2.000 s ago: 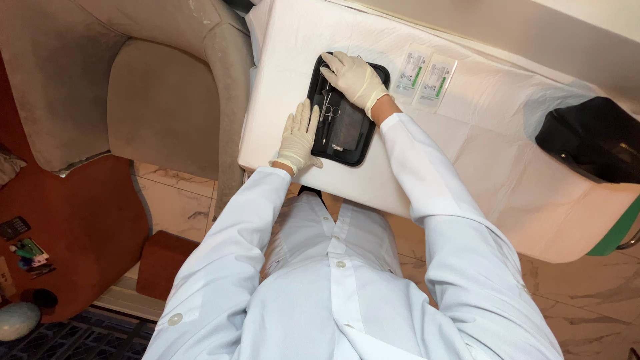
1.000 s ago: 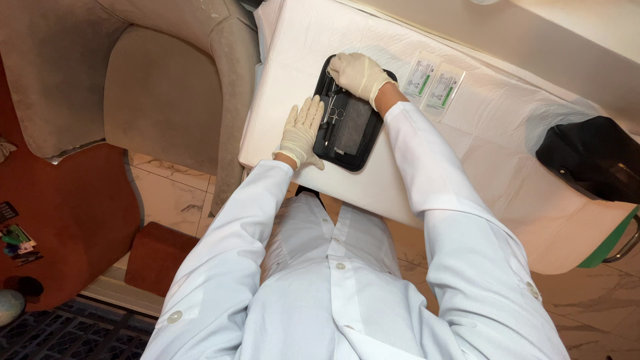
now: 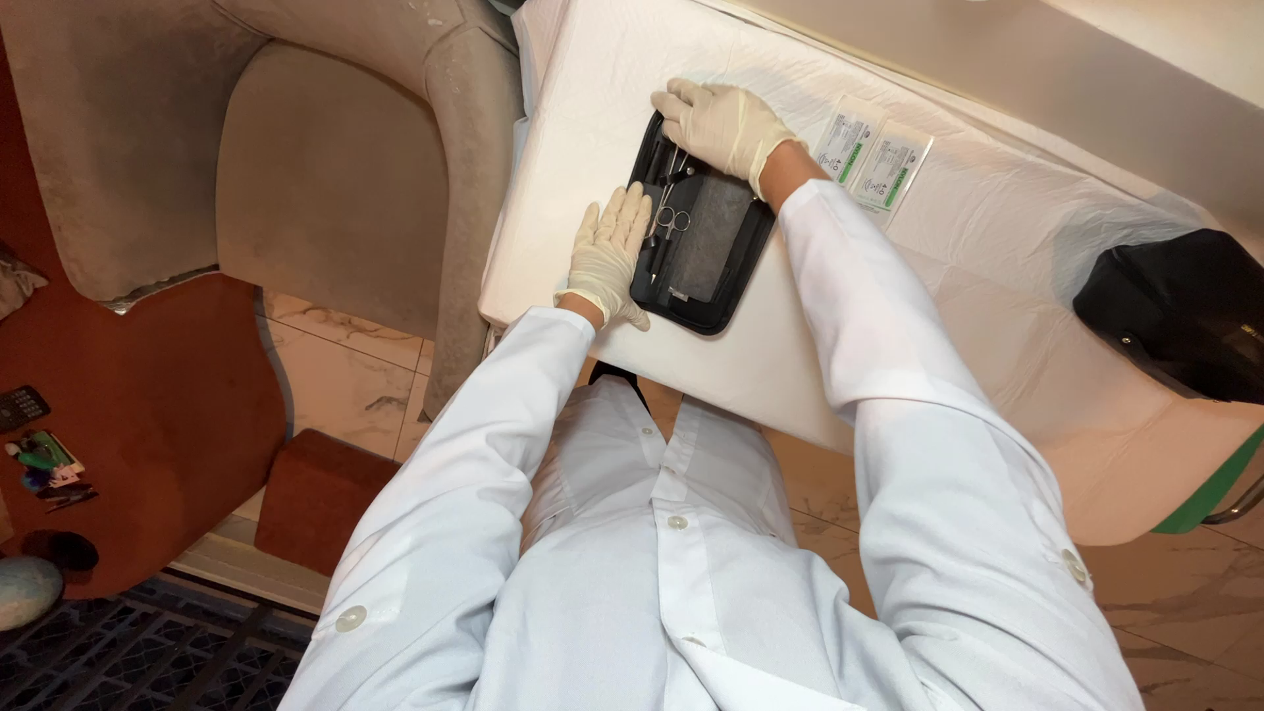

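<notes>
A black zip case (image 3: 726, 286) lies unfolded on the white-covered table, with metal instruments held along its left side. Among them are scissors (image 3: 672, 221) with ring handles. In a latex glove, my left hand (image 3: 610, 252) rests flat against the case's left edge, fingers extended. My right hand (image 3: 726, 123), gloved too, bends over the top of the case by the instruments' upper ends; its fingertips are partly hidden, so whether it grips anything is unclear. Two suture packets (image 3: 892, 173) with green bands lie to the right of that hand.
A black bag (image 3: 1175, 311) stands on the table's right part. The table's white disposable cover (image 3: 997, 267) is creased. An upholstered grey chair (image 3: 331, 188) is at the left, beside a red-brown surface (image 3: 168, 415) holding small items. A curved metal bar (image 3: 1239, 506) shows at the right edge.
My right hand has shifted slightly over the top end of the case, and its fingers have changed their bend. My left hand stays at the case's left edge.
</notes>
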